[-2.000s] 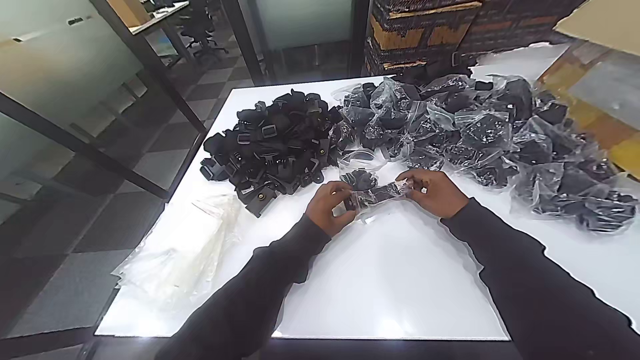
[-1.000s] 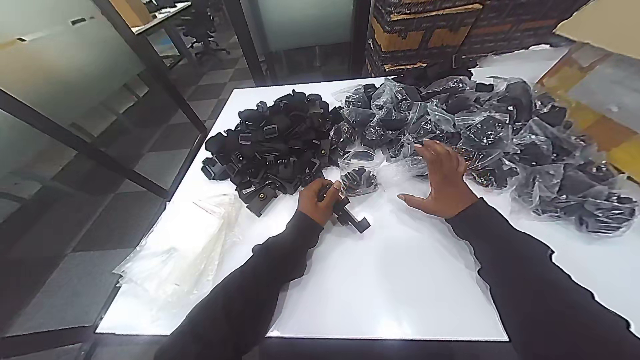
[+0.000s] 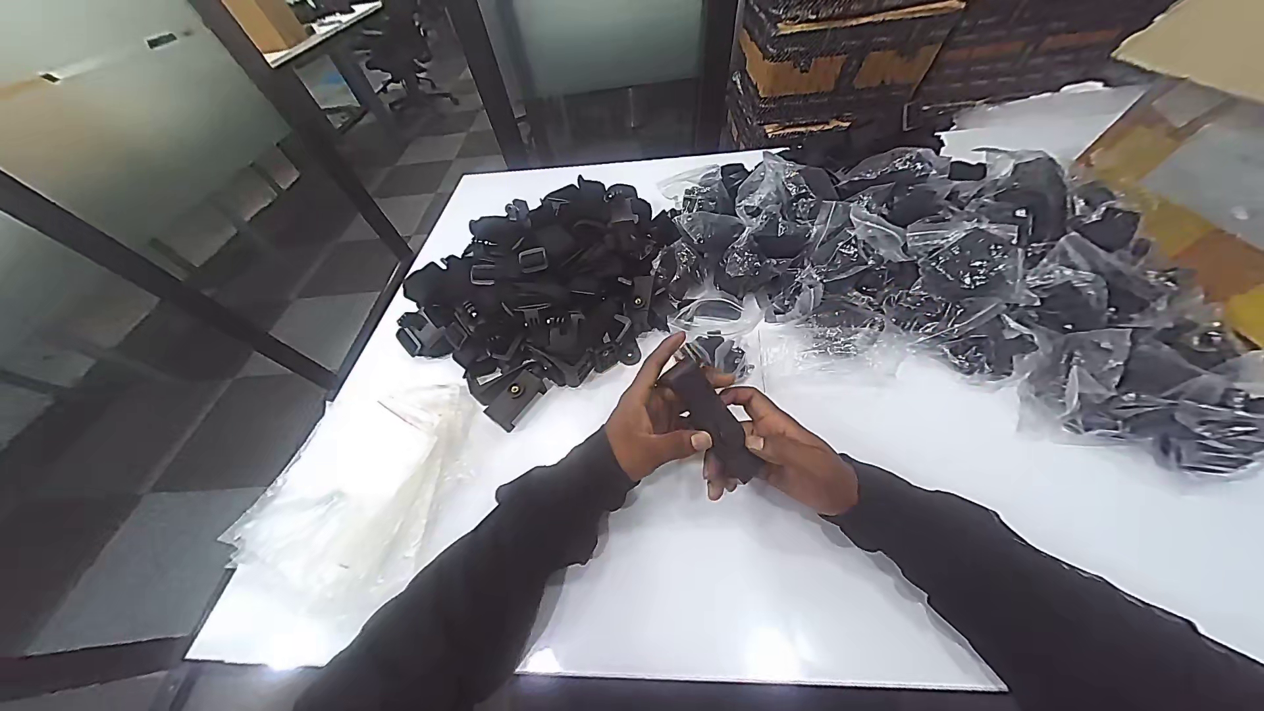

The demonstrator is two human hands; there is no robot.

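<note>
A black clamp-like plastic part (image 3: 713, 415) is held tilted between both hands above the white table. My left hand (image 3: 652, 420) grips its left side, thumb across the front. My right hand (image 3: 795, 449) has its fingers on the part's right side and lower end. Just behind the hands lies a small clear bag with dark parts (image 3: 729, 354), partly hidden by the fingers. Behind and left is a heap of loose black plastic parts (image 3: 553, 286). To the right spreads a large pile of clear zip bags holding black parts (image 3: 958, 262).
A stack of flat clear bags (image 3: 365, 484) lies on the white table (image 3: 750, 612) at the left. Strapped cardboard boxes (image 3: 839, 64) stand beyond the far edge, and an opened carton (image 3: 1200, 59) is at the right. A glass partition (image 3: 118, 109) runs along the left.
My right hand was apart and open one second ago; it has come in to the black part in my left hand. Two seconds ago both hands held a clear bag with dark contents.
</note>
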